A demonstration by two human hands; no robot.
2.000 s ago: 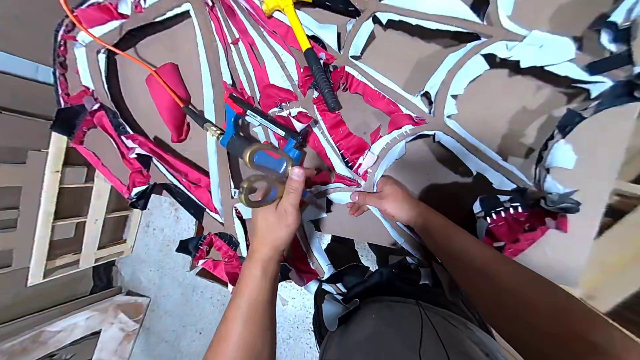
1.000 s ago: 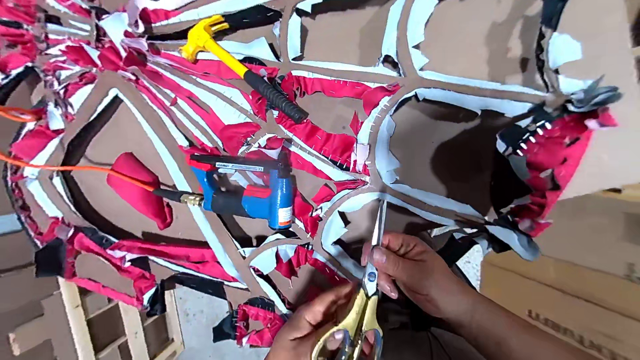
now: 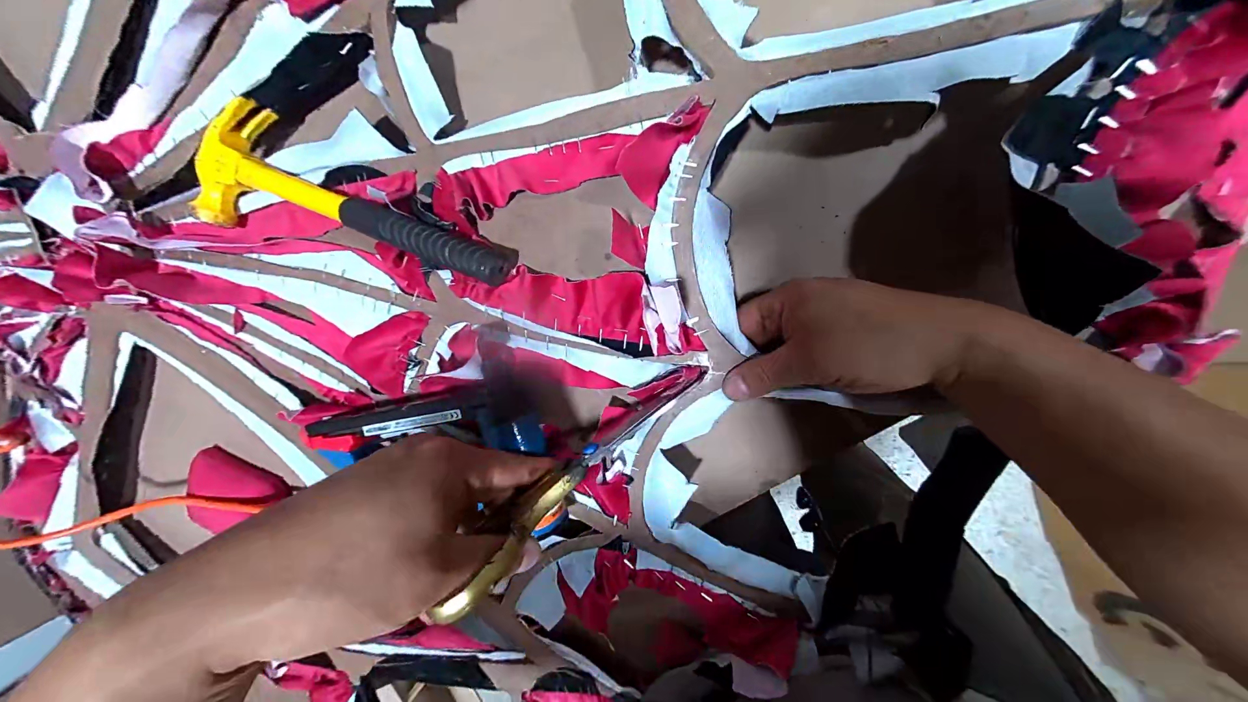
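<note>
My left hand [image 3: 439,526] is closed around the gold-coloured handles of a pair of scissors [image 3: 526,517], whose blades lie over pink and white fabric where frame strips meet. My right hand [image 3: 819,341] pinches the edge of a white fabric strip [image 3: 717,283] stapled along a curved brown frame strip. Behind my left hand lies a blue and black staple gun [image 3: 429,414], partly hidden. A yellow claw hammer [image 3: 292,190] with a black grip rests on the pink and white fabric at upper left. Whether the scissor blades are fully closed cannot be told.
An orange air hose [image 3: 136,509] enters from the left, passing a loose pink fabric piece [image 3: 234,487]. Stapled pink fabric [image 3: 1170,146] with dark pieces hangs at upper right. Brown panels lie behind the openings, and dark cloth [image 3: 951,526] is below my right arm.
The scissors, held low between both hands one second ago, are now in my left hand with blades up by the strip junction. My right hand has gone to the white fabric edge. The view is closer.
</note>
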